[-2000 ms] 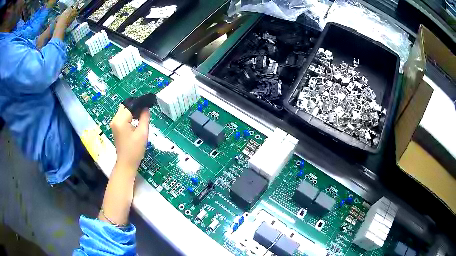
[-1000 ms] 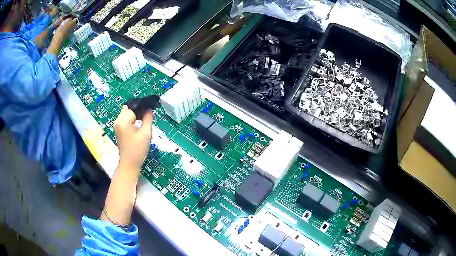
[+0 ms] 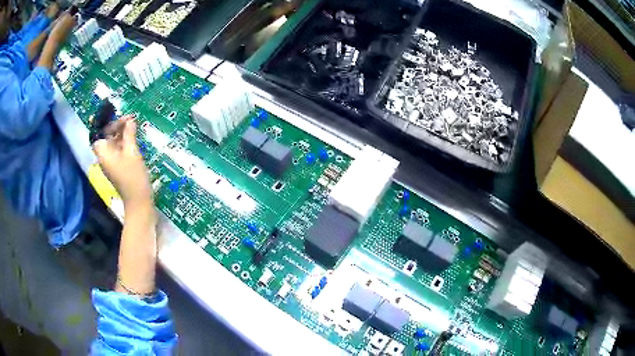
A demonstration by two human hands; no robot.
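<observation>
My left hand reaches in from the lower left over the green circuit board. Dark material shows at its fingertips, near the board's surface; I cannot tell whether it is finger coverings or a held black part. A ribbed white block stands on the board to the right of the hand. Grey relays sit as a pair beyond it, and a larger dark block touches another white block. My right hand is not in view.
Behind the board rail are a bin of black parts and a bin of silver metal clips. An open brown carton is at the right. A person in a blue smock works at the left. Yellow tape marks the front rail.
My left hand has moved left along the board, away from the white block its dark fingertips were beside. The whole view has shifted, so boards and bins appear higher and further left.
</observation>
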